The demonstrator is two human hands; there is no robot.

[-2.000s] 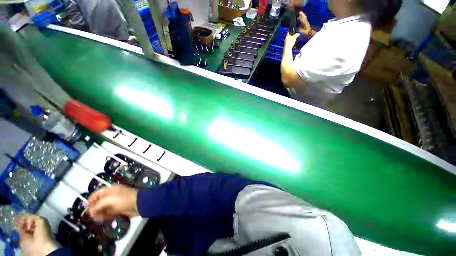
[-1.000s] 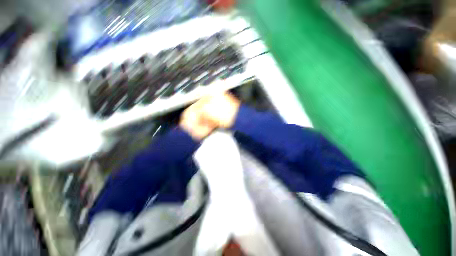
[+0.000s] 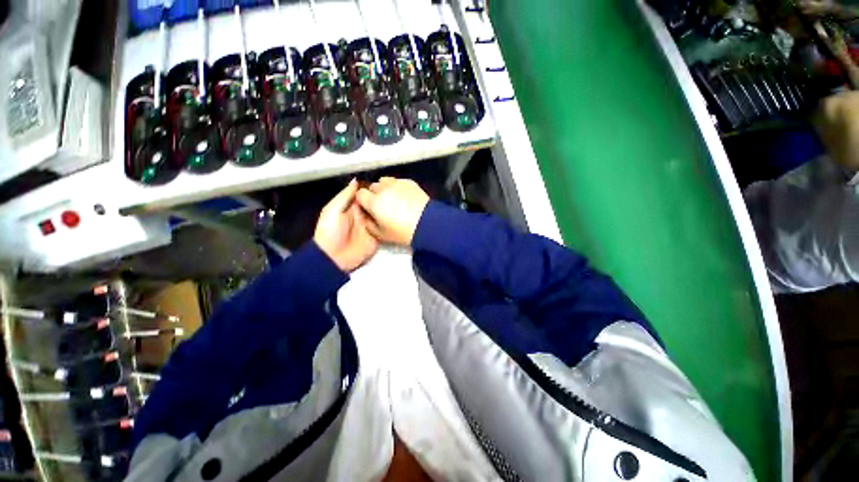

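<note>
A row of several long black housings (image 3: 295,104) stands on a white fixture (image 3: 311,172) in front of me. They are open, with green and red bits inside, a round disc at each near end and a white rod at each far end. My left hand (image 3: 347,229) and my right hand (image 3: 394,209) meet at the fingertips just below the fixture's near edge. A dark, fingertip-size spot shows between the fingertips, too small to tell whether it is a held part.
A green conveyor belt (image 3: 631,226) runs along the right. A white control box (image 3: 85,226) with red buttons is at left. Stacked units (image 3: 94,367) with white rods stand in racks at lower left. Blue bins (image 3: 174,11) are behind the row. Another person's sleeve (image 3: 810,226) shows at far right.
The view has swung from the belt to the row and steadied. My hands, apart at the row two seconds ago, are now together below its near edge.
</note>
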